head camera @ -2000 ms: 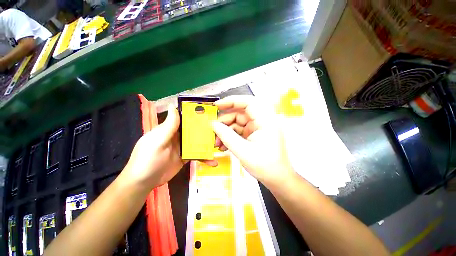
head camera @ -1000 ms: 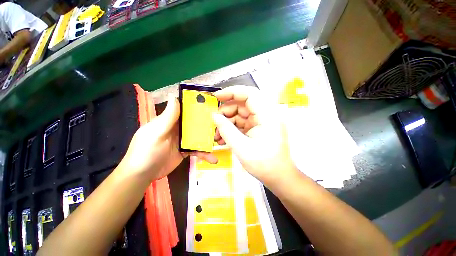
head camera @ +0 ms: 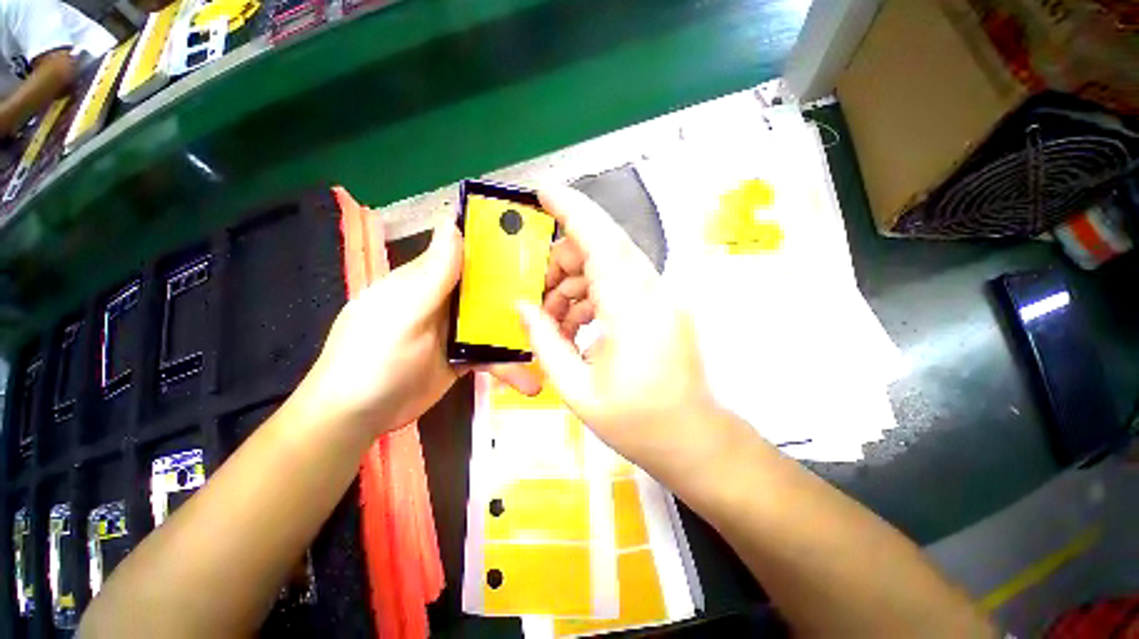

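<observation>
A phone housing (head camera: pixel 468 352) with a black rim is held upright in front of me. A yellow adhesive film (head camera: pixel 502 281) with a round hole near its top lies inside the rim and covers most of the face. My left hand (head camera: pixel 397 327) grips the housing's left side, with fingers behind it. My right hand (head camera: pixel 612 318) is at the right side, its thumb on the film's lower right and a finger at the upper right corner. Liner sheets (head camera: pixel 540 549) with yellow pieces and dark holes lie below the hands.
A black foam tray (head camera: pixel 281 281) with red-orange edge and frames in pockets stands left. White sheets (head camera: pixel 799 337) with a yellow clump (head camera: pixel 746 217) lie right, beside a black glossy device (head camera: pixel 1055 362), carton (head camera: pixel 918 119) and round grille (head camera: pixel 1030 187). A person's arm (head camera: pixel 38 94) shows far left.
The housing has moved up slightly in view. The film now sits within the black rim, where it earlier overlapped the lower edge. My right thumb has moved lower on the film.
</observation>
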